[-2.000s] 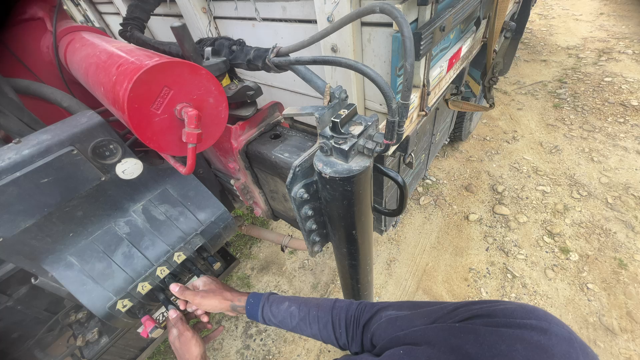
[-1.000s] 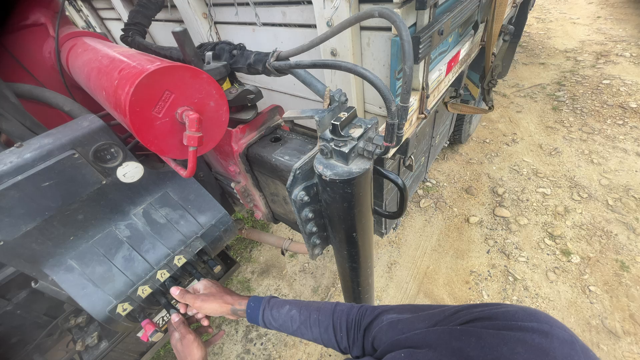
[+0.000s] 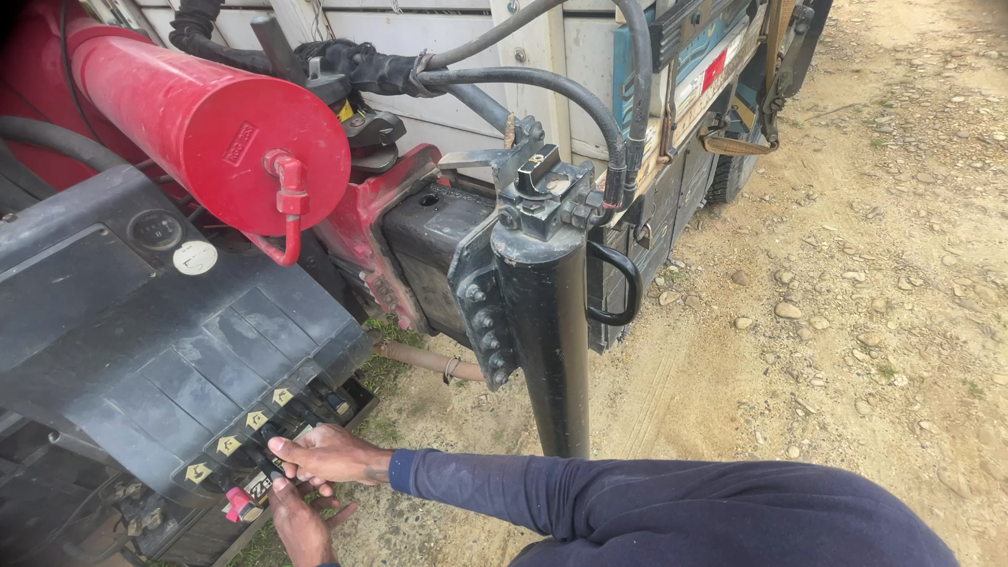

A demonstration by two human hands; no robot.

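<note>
A row of black control levers (image 3: 264, 463) projects from under a dark, dusty cover (image 3: 213, 354) marked with pale arrow labels. My right hand (image 3: 335, 455), reaching in from the right in a dark blue sleeve, has its thumb and curled fingers at these levers. Below it, my left hand (image 3: 303, 524) has fingertips against the end of a black lever, with other digits spread to the right. The hands are close together and their fingers partly overlap; the exact hold of each is hidden. A pink-wrapped lever end (image 3: 239, 504) is just left of my left hand.
Above the cover lies a red cylinder (image 3: 213, 142) with a bent pipe. An upright black cylinder (image 3: 543, 339), topped by a valve block (image 3: 551, 193) and hoses (image 3: 551, 77), is bolted to a black beam (image 3: 433, 244). The truck's side (image 3: 685, 197) stands behind, over stony ground (image 3: 850, 331).
</note>
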